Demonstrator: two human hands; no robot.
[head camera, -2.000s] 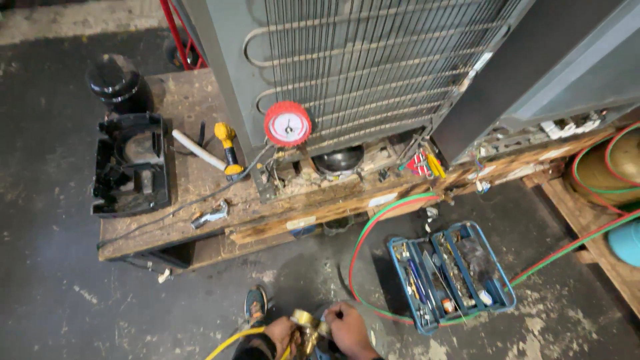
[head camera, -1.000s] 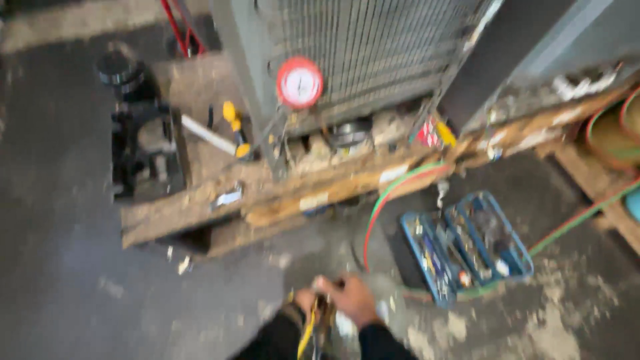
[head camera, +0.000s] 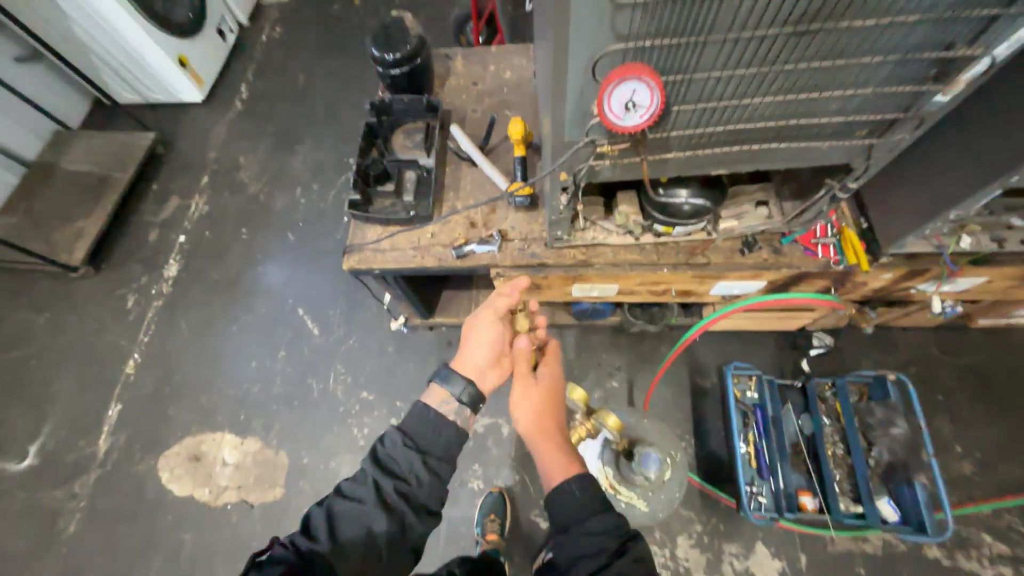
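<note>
Small brass fittings (head camera: 522, 322) lie in my left hand (head camera: 488, 340), which has its palm turned up and a dark band on its wrist. My right hand (head camera: 538, 392) meets it from below, its fingertips on a brass piece. Just right of my right hand, a brass regulator with round gauges (head camera: 590, 420) sits over a clear round container (head camera: 652, 472). Beyond the hands, a red-rimmed pressure gauge (head camera: 631, 98) stands before the condenser coil (head camera: 768, 72) of a refrigerator, above its black compressor (head camera: 684, 200).
On the wooden bench (head camera: 424, 254) are a yellow and black cordless tool (head camera: 520, 160), a white tube (head camera: 478, 157), a black plastic tray (head camera: 396, 160) and pliers (head camera: 853, 246). An open blue toolbox (head camera: 932, 456) stands at the right by red and green hoses (head camera: 720, 314). A platform cart (head camera: 72, 192) is at left.
Both hands have moved up and away from the body, toward the bench edge. The yellow hose seen at my hands earlier is no longer in them. The view has shifted left.
</note>
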